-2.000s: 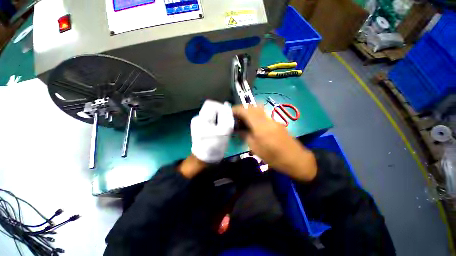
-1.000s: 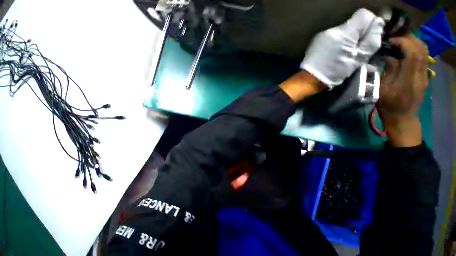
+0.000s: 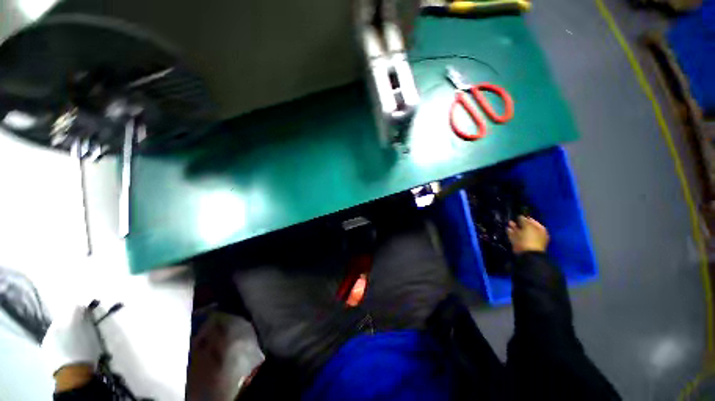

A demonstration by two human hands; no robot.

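Note:
My left hand [image 3: 72, 341], in a white glove, is at the lower left on the bunch of black cables [image 3: 104, 357] on the white surface; blur hides whether its fingers grip one. My bare right hand [image 3: 529, 235] is in the blue bin [image 3: 580, 227] beside the bench, over black pieces [image 3: 490, 223]; whether it holds anything cannot be told. The dark slotted winding disc [image 3: 94, 78] is at the upper left, and its two silver prongs [image 3: 125, 180] carry no coil. The grey metal tying head [image 3: 394, 86] stands at the top middle.
Red-handled scissors [image 3: 480, 110] lie on the green bench [image 3: 298, 168] right of the tying head, with a thin dark strand near them. Yellow-handled pliers [image 3: 486, 7] lie behind. A red patch [image 3: 357, 290] shows below the bench. Grey floor with a yellow line is at right.
My hands were together at the tying head and have parted. My left hand has moved left to the cables, my right hand down into the blue bin. The view has shifted.

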